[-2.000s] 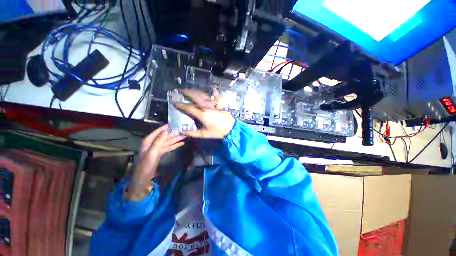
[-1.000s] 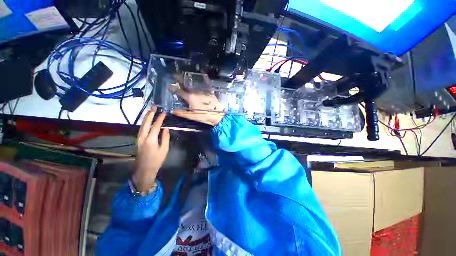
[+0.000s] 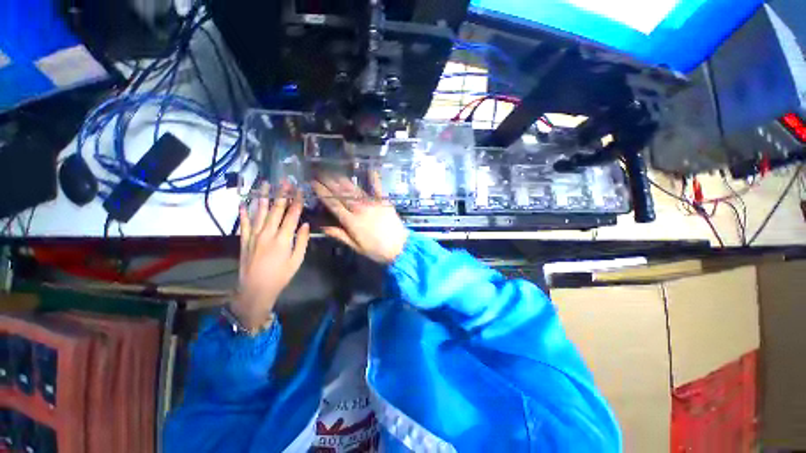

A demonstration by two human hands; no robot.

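Observation:
The long test fixture [image 3: 530, 221] lies along the bench edge, with clear bays over a black base. Its clear acrylic cover [image 3: 278, 146] shows at the left end. My left hand [image 3: 272, 252] rests its spread fingertips on the front edge of the fixture's left end. My right hand [image 3: 367, 221] is just right of it, fingers spread over the front of the bays. No held item shows in either hand. Glare hides what lies inside the bays under my right fingers.
Coiled blue cables [image 3: 97, 133], a black power strip [image 3: 146, 177] and a black mouse [image 3: 78, 180] lie left. A black clamp handle [image 3: 638, 186] stands right, before a power supply [image 3: 751, 115]. Red trays [image 3: 106, 380] are lower left, a carton [image 3: 610, 354] lower right.
The clear cover part that stood raised by my hands now lies down over the left bays. My left hand has moved up onto the fixture edge, its fingers now flat and spread.

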